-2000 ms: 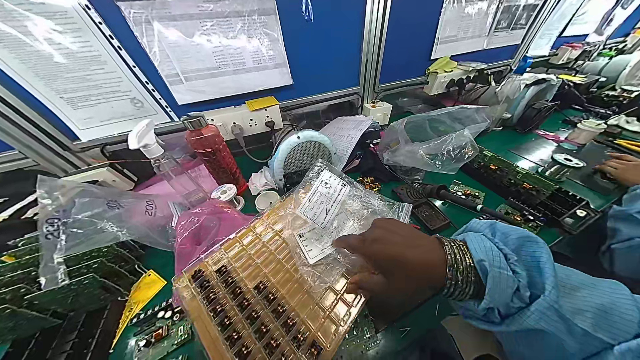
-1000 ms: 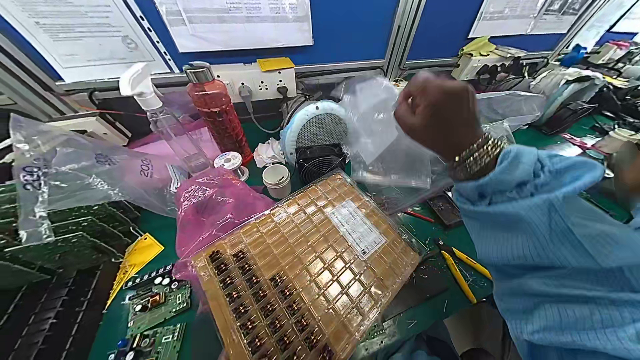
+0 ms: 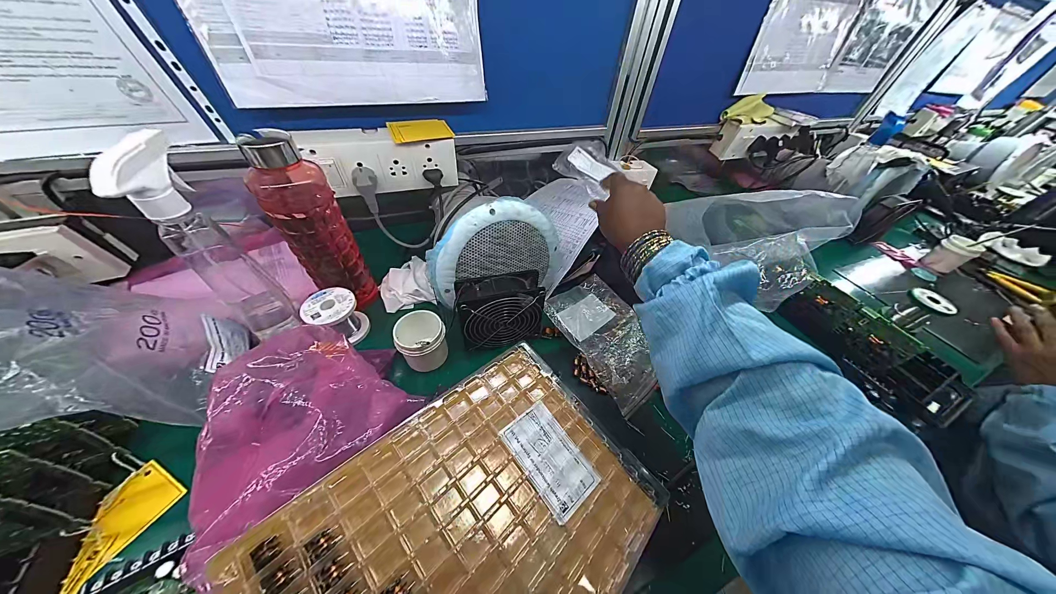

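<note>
My right hand (image 3: 630, 211), in a blue sleeve with bangles at the wrist, reaches to the back of the bench. Its fingers hold a small clear plastic bag (image 3: 587, 163) with a white label. My left hand is out of view. A gridded plastic component tray (image 3: 462, 487) lies in front, with a printed label on it and dark parts in some cells near the bottom edge. Another clear bag (image 3: 606, 338) lies below my right forearm, beside the tray. Behind the tray stand a white tub (image 3: 421, 340) and a small black fan (image 3: 500, 312) before a round blue-rimmed grille.
Pink plastic bag (image 3: 280, 429), solder spool (image 3: 332, 310), red bottle (image 3: 310, 219) and spray bottle (image 3: 210, 239) stand or lie at left. Circuit boards (image 3: 49, 495) fill the lower left corner. At right are a circuit board assembly (image 3: 874, 346) and another person's hand (image 3: 1027, 342).
My right hand has gone from over the tray to the back of the bench. A clear bag that lay on the tray two seconds ago is off it, baring the tray's label.
</note>
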